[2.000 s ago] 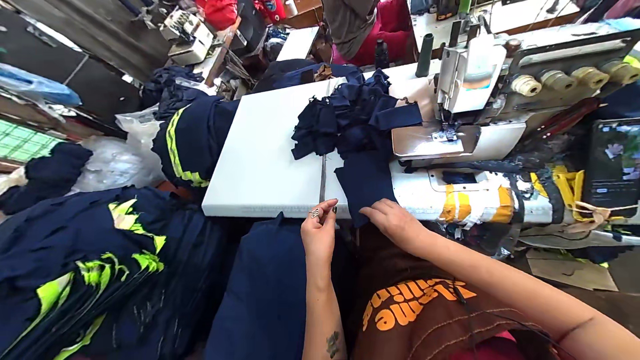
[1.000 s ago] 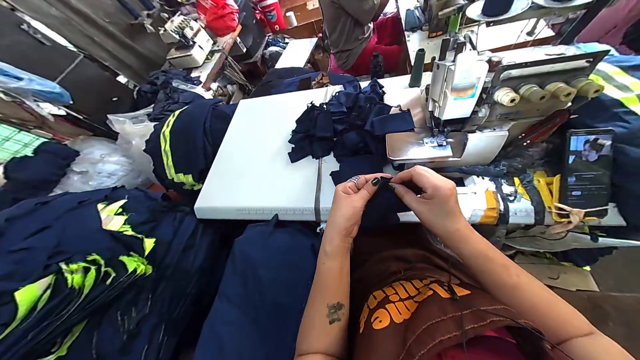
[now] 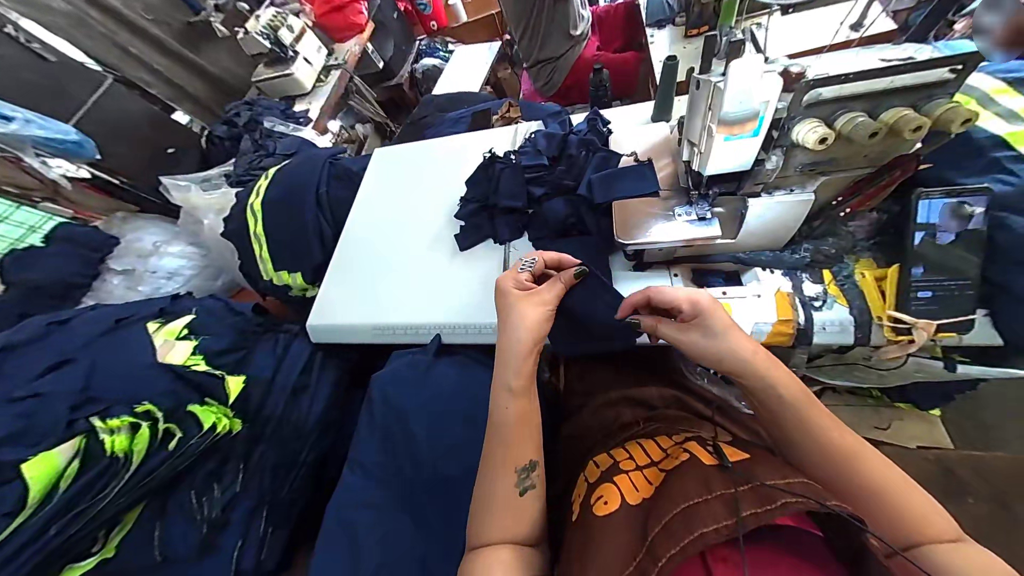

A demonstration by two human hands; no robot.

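Note:
A navy fabric piece [image 3: 592, 308] hangs over the front edge of the white sewing table [image 3: 408, 264]. My left hand [image 3: 538, 292], with a ring on one finger, pinches this piece near its upper left side. At its right edge is my right hand [image 3: 680, 320], thumb and forefinger close together at the cloth; whether they grip it is unclear. Behind both hands lies a heap of small navy fabric pieces [image 3: 552, 180], reaching close to the metal plate of an industrial sewing machine [image 3: 732, 120]. The machine's presser foot [image 3: 694, 210] stands right of the heap.
Bundles of navy cloth with reflective strips [image 3: 276, 224] stand left of the table, and more navy cloth [image 3: 160, 384] fills the lower left. A phone [image 3: 948, 256] stands at the right beside yellow clips [image 3: 872, 292]. Beyond the table a person [image 3: 552, 48] sits.
My hands, close together one second ago, are now apart, with the right one lower and at the cloth's right edge. The fabric heap stays on the table.

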